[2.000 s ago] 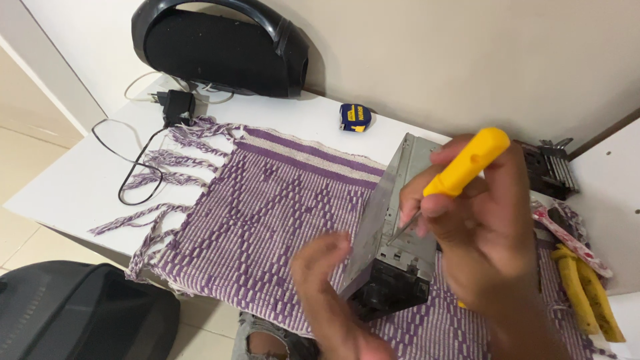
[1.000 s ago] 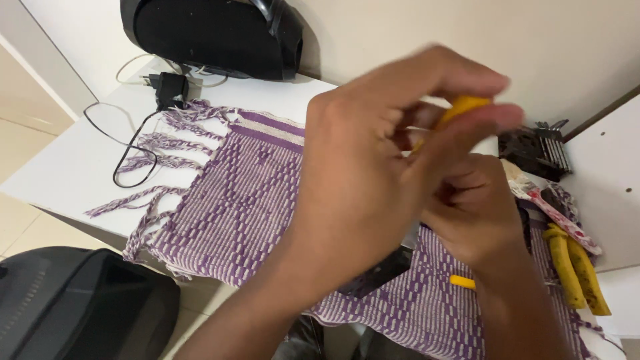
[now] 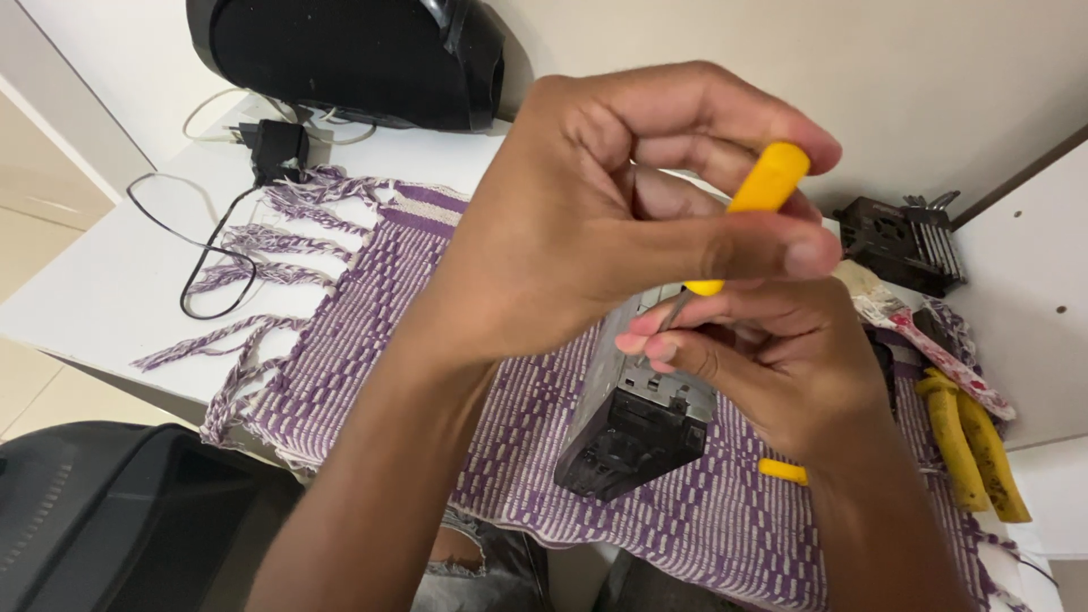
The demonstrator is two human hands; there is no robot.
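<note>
My left hand (image 3: 595, 221) grips the yellow handle of a screwdriver (image 3: 769, 178), which slants down and to the left. The thumb and fingertips of my right hand (image 3: 765, 365) pinch its metal shaft close to the tip. Below the fingers a metal-cased electronic unit with a black plastic front (image 3: 633, 442) stands on edge on a purple and white woven mat (image 3: 527, 416). The shaft points at the unit's upper metal edge, but my fingertips hide whether the tip touches it. Another yellow handle (image 3: 783, 471) lies on the mat beside my right wrist.
Yellow-handled pliers (image 3: 977, 450) and a paint-stained brush (image 3: 943, 357) lie at the right. Behind them are a black device with a fan (image 3: 884, 238) and a set of hex keys (image 3: 937, 242). A black portable speaker (image 3: 348, 59) and a power adapter (image 3: 279, 151) with cable are at the back left.
Two seconds ago my right hand held the screwdriver by its handle and my left was beside the unit. Now my left hand has the handle and my right the shaft.
</note>
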